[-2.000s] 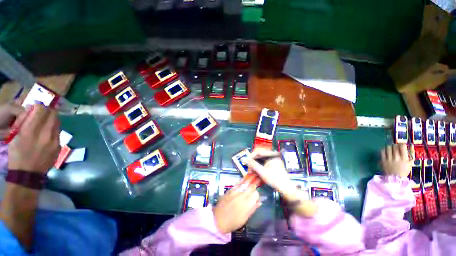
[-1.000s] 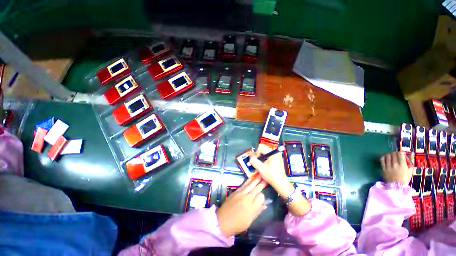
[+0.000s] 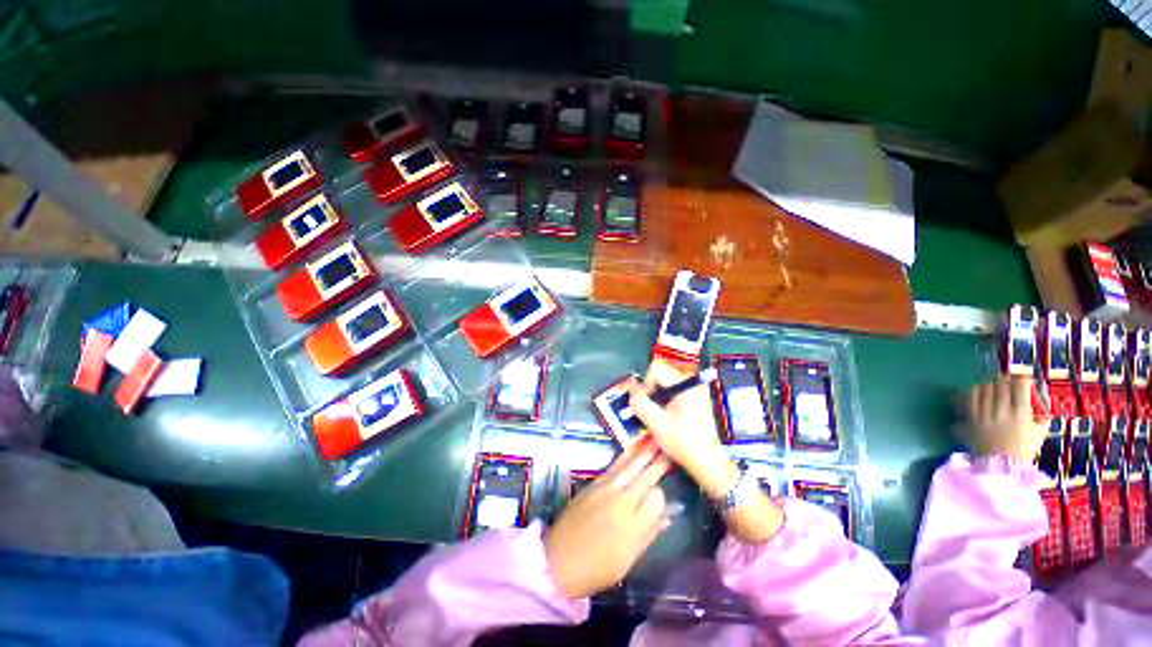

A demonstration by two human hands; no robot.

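Note:
My left hand [image 3: 606, 528], in a pink sleeve, is closed around the red lower part of a flip phone with a gold-edged screen half [image 3: 619, 411]. My right hand [image 3: 686, 423], with a wristwatch, touches it from above. A second open flip phone [image 3: 689, 316], screen half upward, has its red lower half partly hidden under my right hand. A dark pen-like stick [image 3: 684, 386] lies across my right fingers. Below is a clear blister tray [image 3: 849, 379] holding red-rimmed phones with black faces [image 3: 811, 405].
Closed red phones [image 3: 366, 331] lie in a tilted tray at left. Small cards [image 3: 137, 339] lie further left. Behind are a brown board [image 3: 657, 272] and papers [image 3: 821, 177]. Another person's hand [image 3: 1007, 420] is beside rows of open phones [image 3: 1078, 487] at right; a cardboard box [image 3: 1074, 190] stands behind.
The neighbour's hands and the phone at the left have gone from view, uncovering the cards. My hands stay almost in place; the whole view has shifted slightly.

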